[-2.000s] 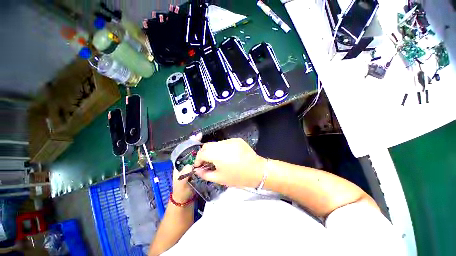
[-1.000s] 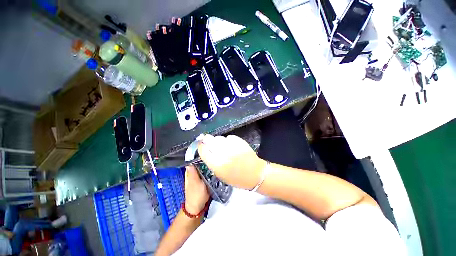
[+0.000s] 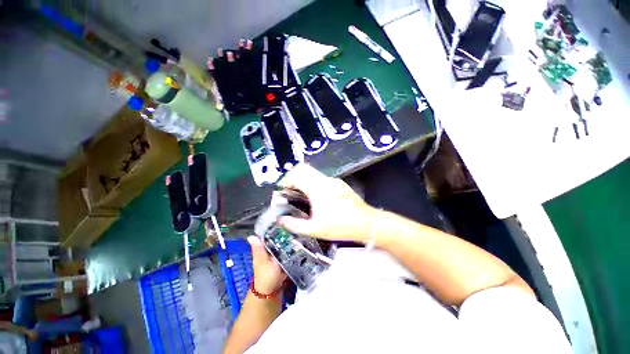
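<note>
A grey lock housing is held tilted over my lap, its open side up, with green circuit board parts inside. My left hand grips it from the left and below. My right hand is over its upper end, fingers bent around a dark thin item, perhaps tweezers; blur hides its exact shape. The fingertips are at the housing's upper rim.
Several unfinished lock shells stand in a row at the bench edge. Two finished lock units with hanging cables lie at left, above a blue crate. Bottles stand behind. Circuit boards lie on a white sheet.
My right hand has lifted from the housing's inside to its upper end, and its fingers have opened somewhat around the dark item. The housing has tilted and its inside shows more. The view has shifted.
</note>
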